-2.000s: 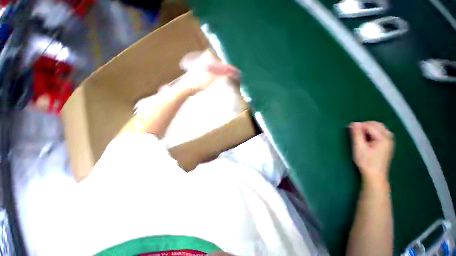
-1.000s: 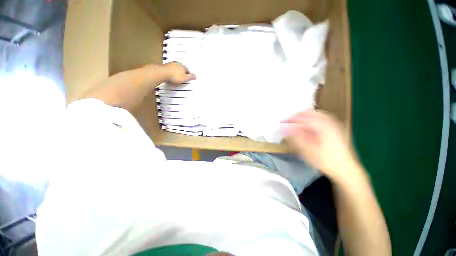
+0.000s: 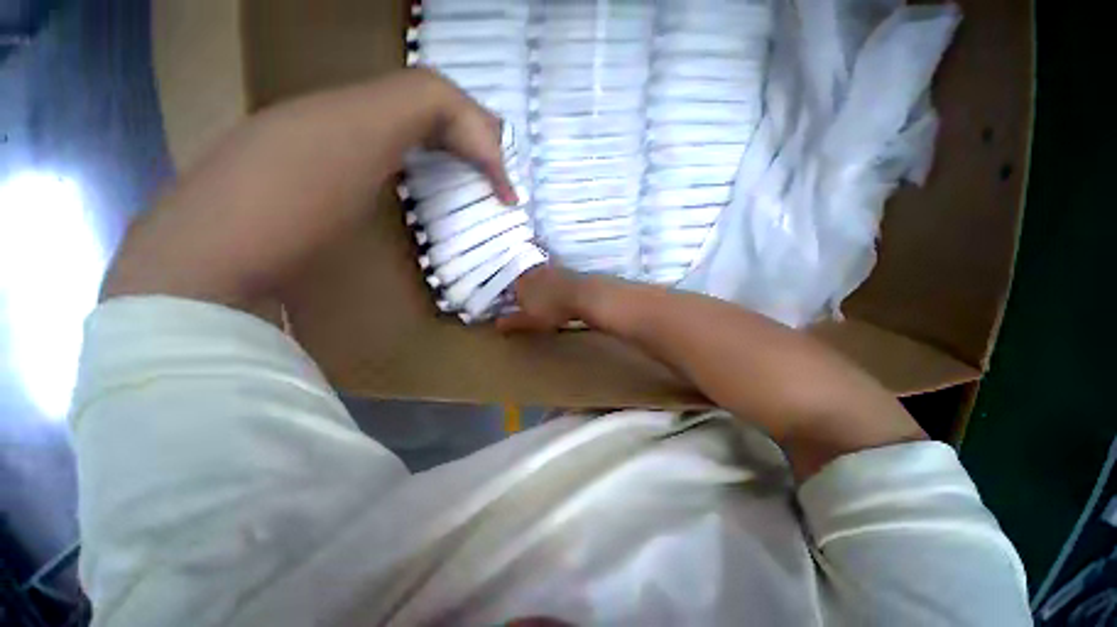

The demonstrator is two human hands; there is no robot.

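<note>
The large brown carton (image 3: 331, 331) stands open in front of me. Inside it, white covers (image 3: 588, 147) are packed on edge in tight rows. My left hand (image 3: 459, 123) reaches over the left row, fingers down at its inner side. My right hand (image 3: 545, 296) is at the near end of the same row. The two hands hold a fanned bunch of covers (image 3: 472, 239) between them, slightly tilted. The fingertips are partly hidden among the covers. Crumpled translucent packing film (image 3: 808, 159) lies at the right of the rows.
The carton's right wall (image 3: 968, 208) rises beside the film. The dark green work surface (image 3: 1072, 245) is beyond it at the right, with a pale strip (image 3: 1084, 527) low down. Grey floor with a bright glare is at the left. My lap is below the carton's near edge.
The packing film has moved right, off the rows, which now show. My right hand has moved left from the film to the left row's near end. The view is closer over the carton.
</note>
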